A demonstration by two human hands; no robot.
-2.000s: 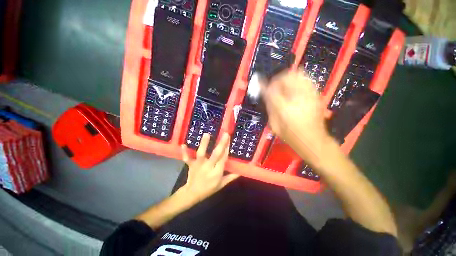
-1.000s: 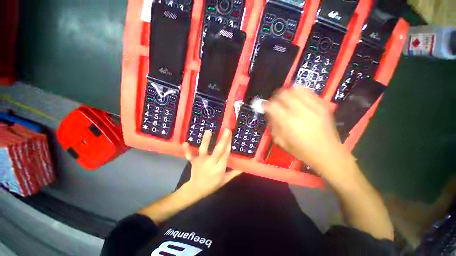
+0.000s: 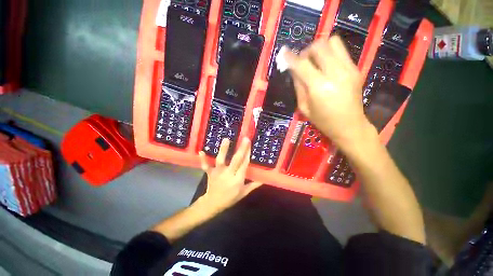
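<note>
A red tray (image 3: 146, 108) holds rows of black keypad phones (image 3: 172, 116) with white number keys. Plain glossy black covers (image 3: 236, 67) lie over several phones' middles. My right hand (image 3: 330, 89) pinches a small white wipe (image 3: 282, 58) over the upper part of the third cover from the left; my hand hides part of that cover and the phone beside it. A red phone-like piece (image 3: 306, 153) shows below my right wrist. My left hand (image 3: 226, 175) rests with fingers spread on the tray's near edge, fingertips over the lower keys of the second phone.
A whitish bottle with a red-and-white label (image 3: 459, 44) stands at the right on the dark green mat (image 3: 427, 135). A pale board (image 3: 470, 12) is at the top right. A red stool (image 3: 97, 151) and stacked red-edged trays (image 3: 27, 178) are on the floor at left.
My right hand with the wipe has moved up from the lower end of the third cover to its upper part, uncovering the red piece. My left hand has stayed in place.
</note>
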